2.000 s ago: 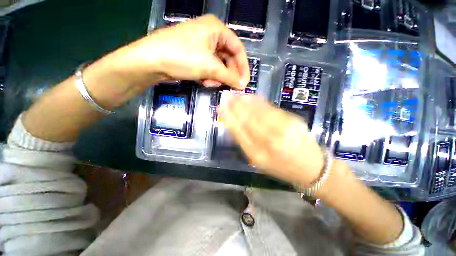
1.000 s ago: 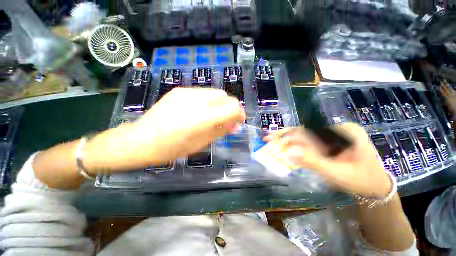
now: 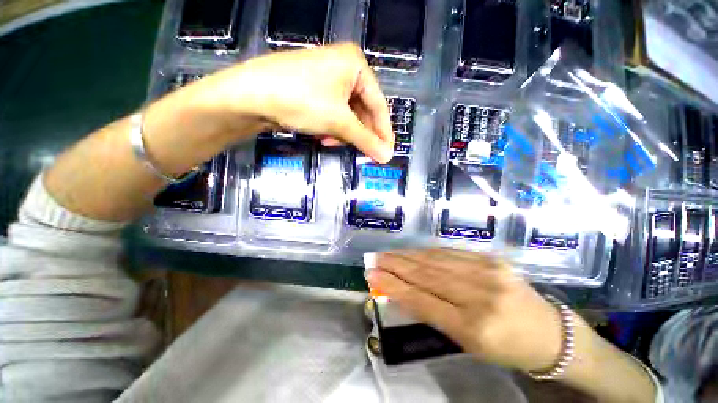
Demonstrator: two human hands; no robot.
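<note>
A keypad phone (image 3: pixel 376 216) lies in the lower row of the clear blister tray (image 3: pixel 295 245). A film with blue print (image 3: pixel 380 187) lies over its screen. My left hand (image 3: pixel 315 94) pinches at the film's top edge; the exact grip is hard to see. My right hand (image 3: pixel 464 303) is in front of the tray, slightly blurred, holding a dark pad (image 3: pixel 413 340) and a white and orange card (image 3: pixel 373 275). The phone to the left (image 3: pixel 281 185) also shows blue print on its screen.
A clear sheet with blue-printed films (image 3: pixel 582 149) lies with strong glare over the tray's right part. More phones (image 3: pixel 394 35) fill the upper row. Another tray of phones (image 3: pixel 661 244) stands at the right edge. Dark green mat (image 3: pixel 71 86) shows at the left.
The view is closer to the tray. A second ago my hands were apart above it; now the left is down at a phone screen and the right, with card and pad, is at the front edge.
</note>
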